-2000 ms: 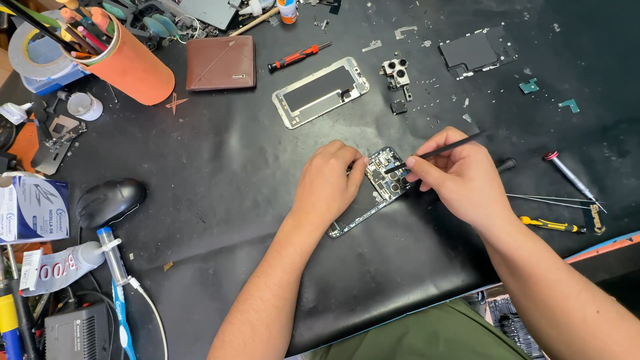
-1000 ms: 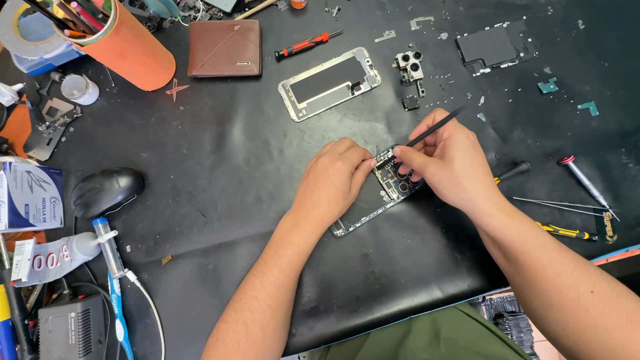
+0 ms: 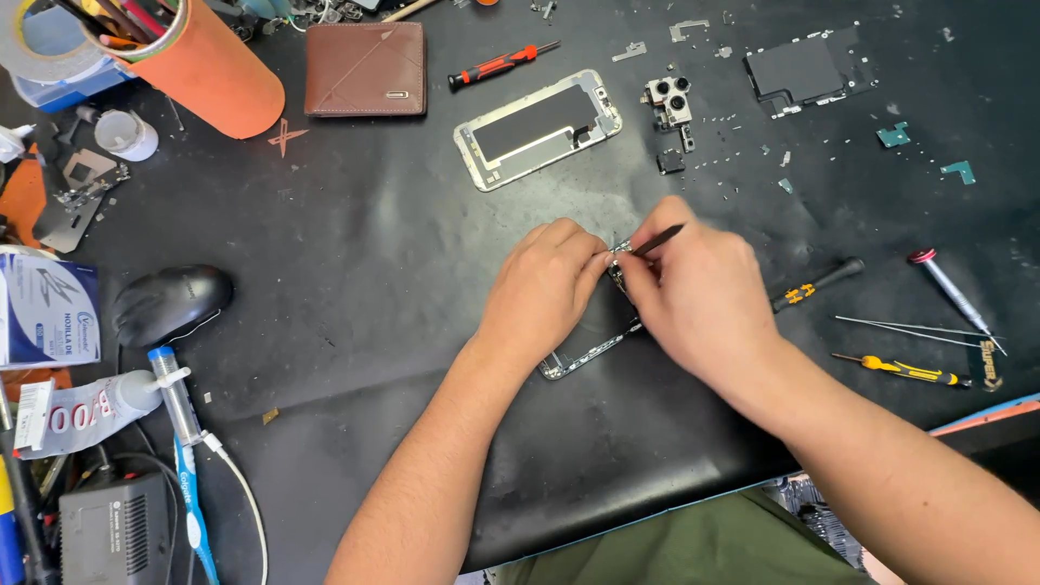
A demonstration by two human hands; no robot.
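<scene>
An opened smartphone housing (image 3: 597,351) lies at a slant on the black mat, its upper end largely hidden by my hands. My left hand (image 3: 548,280) has its fingertips pinched at the phone's top edge, steadying it or a small part there. A thin dark pointed tool (image 3: 660,240), a spudger or similar, is held in my right hand (image 3: 699,284), whose fingertips meet the left ones over the phone. The tool's working end is hidden by the fingers. Beyond the hands lie a phone screen assembly (image 3: 536,130) and a camera module (image 3: 673,101).
Right of my right hand lie a black-and-yellow screwdriver (image 3: 816,286), tweezers (image 3: 910,329), a yellow screwdriver (image 3: 910,370) and a red-capped tool (image 3: 955,292). A red screwdriver (image 3: 504,65) and a brown wallet (image 3: 366,69) are farther back. A computer mouse (image 3: 172,305) sits at left.
My fingertips have come together at the phone's top end, covering the board that showed between them earlier. The dark tool now points less steeply out of my right hand.
</scene>
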